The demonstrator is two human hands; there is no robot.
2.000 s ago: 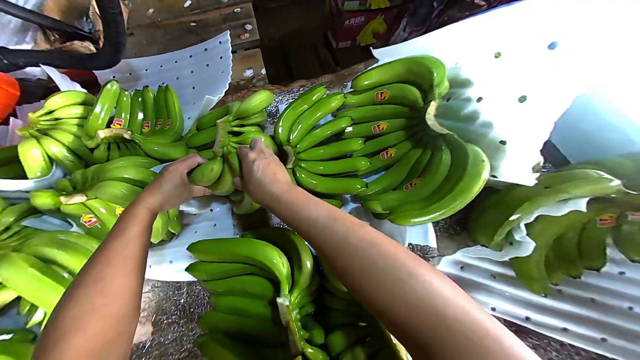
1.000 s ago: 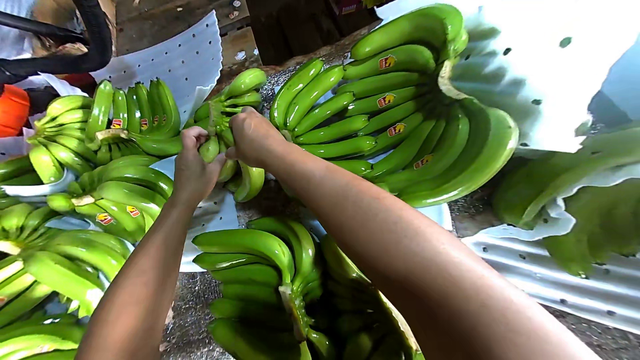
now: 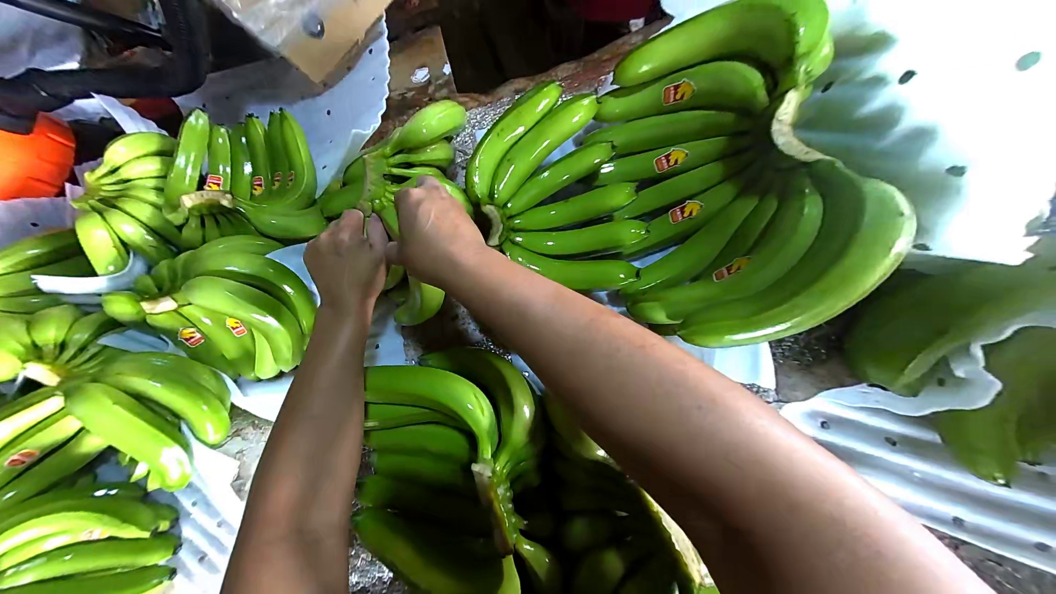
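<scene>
In the head view, my left hand (image 3: 348, 256) and my right hand (image 3: 433, 231) are close together on a bunch of green bananas (image 3: 425, 132) at upper centre. Both hands have curled fingers on the near side of its crown; the fingertips are partly hidden. Just right of my right hand lies a smaller hand of bananas (image 3: 569, 210), its tips against a large curved one (image 3: 742, 272) with small stickers. Left of my left hand rests a stickered hand of bananas (image 3: 247, 309) on white foam sheet.
Several more green banana hands (image 3: 165, 388) lie along the left side. Below my arms is a darker bunch (image 3: 462, 462). White perforated foam sheets (image 3: 973, 487) lie at right. A cardboard box (image 3: 330, 37), black tubing (image 3: 186, 49) and an orange object (image 3: 37, 161) are at upper left.
A cardboard box has come into view at the upper left. Both hands stay at the same bunch, with my left hand's fingers now more curled. The view has shifted somewhat.
</scene>
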